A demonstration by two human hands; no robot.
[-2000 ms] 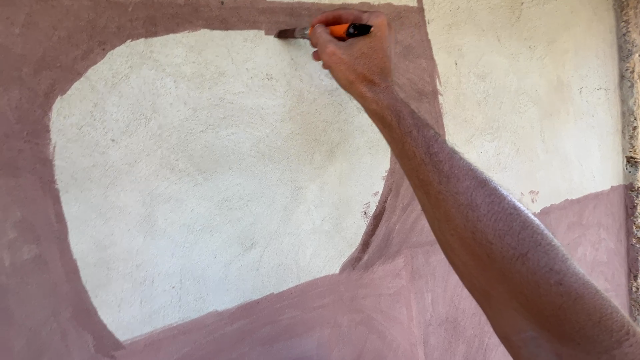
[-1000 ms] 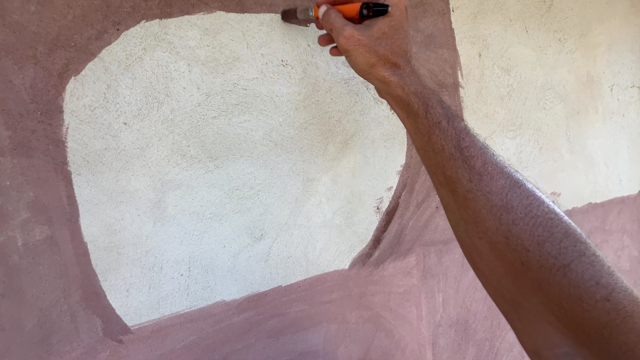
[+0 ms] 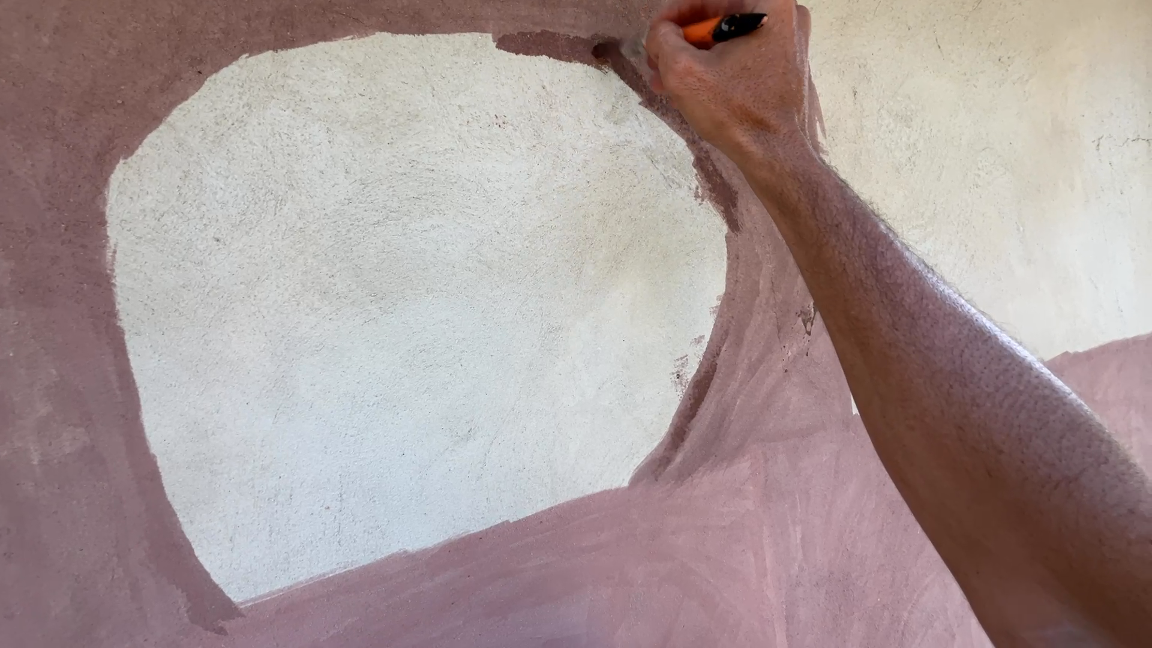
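Observation:
My right hand (image 3: 733, 76) is closed around a paintbrush (image 3: 706, 32) with an orange and black handle, near the top of the view. The bristles, partly blurred, touch the wall at the upper right edge of a rounded, cream-white unpainted-looking area (image 3: 414, 288). Dark, wet-looking mauve paint (image 3: 549, 45) runs along that edge, left of the brush and down the right side below my hand. Dull mauve paint (image 3: 54, 225) surrounds the white shape. My left hand is out of view.
A second cream-white wall area (image 3: 1008, 162) lies to the right, behind my forearm. Lighter pinkish paint (image 3: 702, 558) covers the wall below, with brush marks showing. Small paint specks mark the white surface near its right edge.
The brush and my right hand have moved right along the top edge of the white shape. A dark paint band now shows along the upper right edge.

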